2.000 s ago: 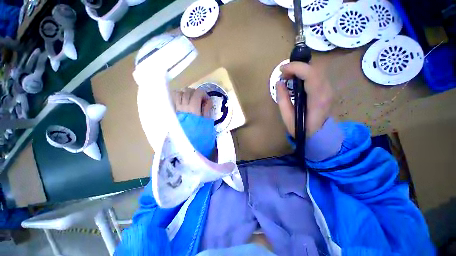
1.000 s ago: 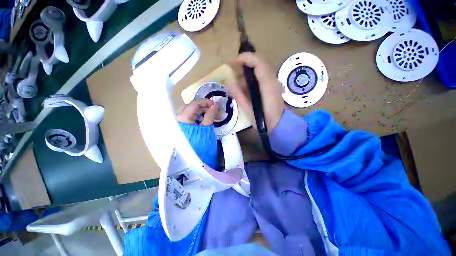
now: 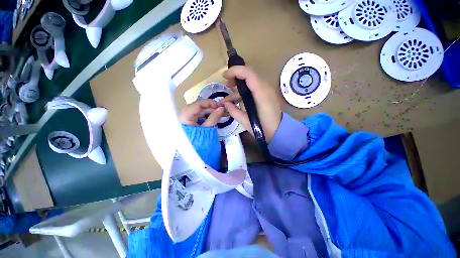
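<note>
A white headphone assembly (image 3: 156, 108) stands close to me, with a shell holding a small grey-white piece at its lower end. Its open ear cup (image 3: 232, 128) with a dark ring lies on a pale yellow pad (image 3: 199, 90). My left hand (image 3: 202, 112) is over the cup, its fingertips pinching something too small to make out, perhaps a wire. My right hand (image 3: 257, 101) holds the black soldering iron (image 3: 247, 95), tip pointing away from me, while its thumb and finger meet my left fingertips. A speaker plate (image 3: 305, 80) lies driver side up to the right.
Slotted white speaker plates (image 3: 370, 13) are piled at the upper right, and another (image 3: 200, 14) lies at the top. Thin strands and specks lie on the cardboard (image 3: 353, 113). A blue tray (image 3: 450, 65) is at the right edge. More headphones (image 3: 93, 121) sit on the green surface at left.
My right hand has moved left with the iron from over the speaker plate, uncovering it, to meet my left fingertips at the cup. The headphone's lower shell has shifted down and slightly right.
</note>
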